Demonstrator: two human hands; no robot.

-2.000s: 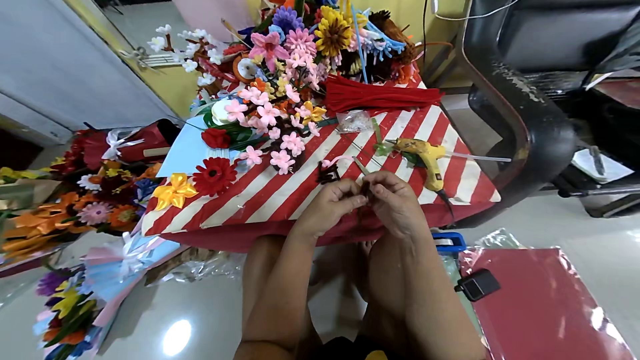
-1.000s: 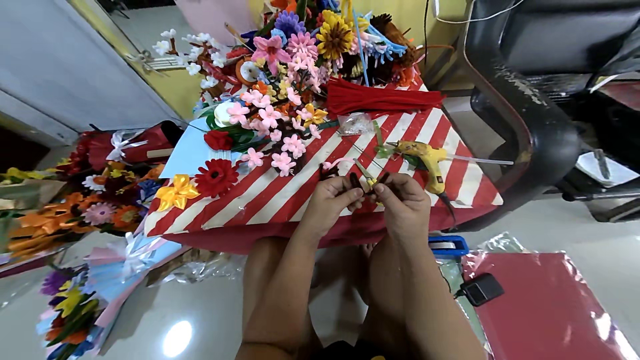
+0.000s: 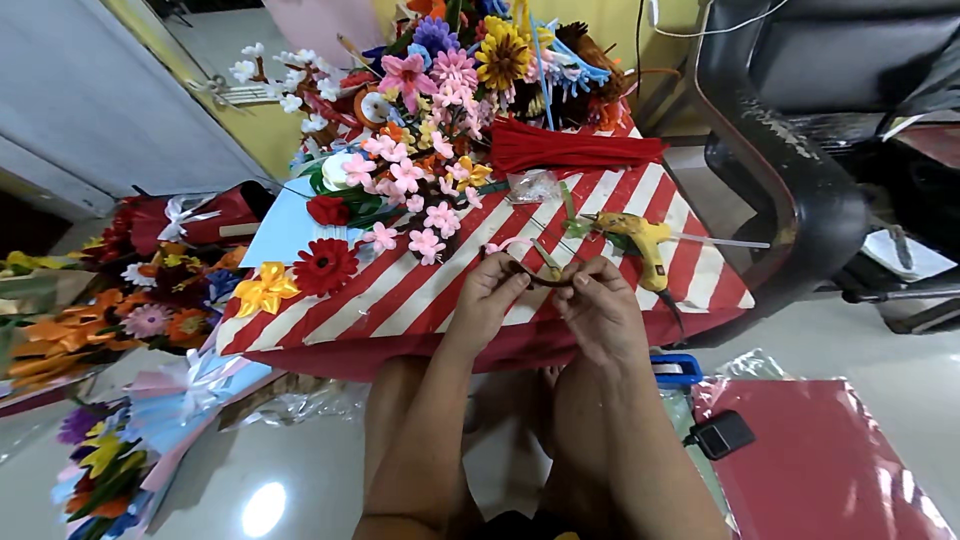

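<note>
My left hand (image 3: 487, 298) and my right hand (image 3: 604, 309) each pinch an end of a short dark brown pipe cleaner (image 3: 546, 283), which sags between them over the near edge of the striped table (image 3: 420, 307). Just behind it a pair of scissors (image 3: 546, 259) lies partly hidden. Near my left fingers is a small pink piece (image 3: 510, 244). Right of my right hand rests a yellow glue gun (image 3: 646, 244) with a clear glue stick in its back. Farther back lie a bundle of red pipe cleaners (image 3: 574, 146) and a small clear plastic bag (image 3: 534, 186).
Pink pipe-cleaner blossoms (image 3: 406, 176), a red flower (image 3: 325, 268) and a yellow flower (image 3: 266, 289) lie on the table's left. Wrapped bouquets (image 3: 187, 397) stand on the floor at left. A black chair (image 3: 795, 180) is at right, with a red sheet (image 3: 810, 457) below.
My hands have moved slightly apart, and the dark brown strip now shows stretched between them. Earlier the fingertips were closer together around it.
</note>
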